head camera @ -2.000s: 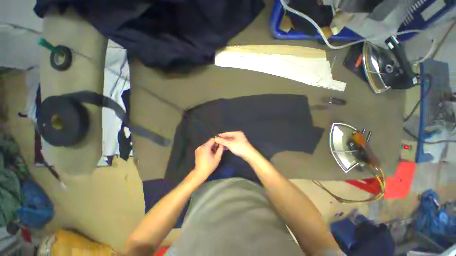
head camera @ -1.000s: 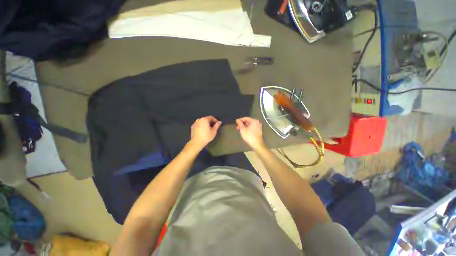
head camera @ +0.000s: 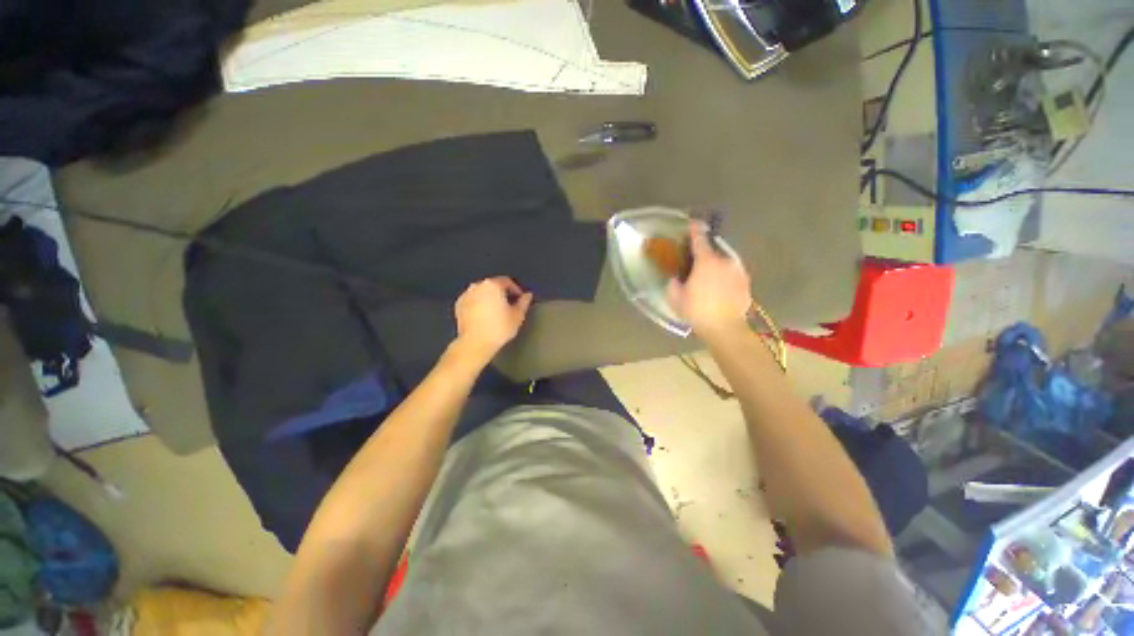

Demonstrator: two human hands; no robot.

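A dark navy garment (head camera: 410, 211) lies flat on the brownish-olive table, with a brighter blue patch (head camera: 336, 408) near its lower left part. My left hand (head camera: 493, 311) is at the garment's lower edge, with fingertips together at the cloth; a pinch of the edge appears to be between them. My right hand (head camera: 714, 288) is closed around the orange-brown handle of the iron (head camera: 644, 263). The iron's silver plate stands just right of the garment's right end, its yellow cord hanging below my wrist.
Snips (head camera: 622, 132) and white paper patterns (head camera: 423, 52) lie beyond the garment. A second iron (head camera: 746, 35) is at the far edge. Heaped navy cloth (head camera: 106, 75) is far left. A red stool (head camera: 905, 313) and a blue-edged machine (head camera: 948, 149) are at right.
My right hand has left the garment's edge and taken hold of the iron's handle. My left hand stays at the garment's lower edge. The view has shifted slightly.
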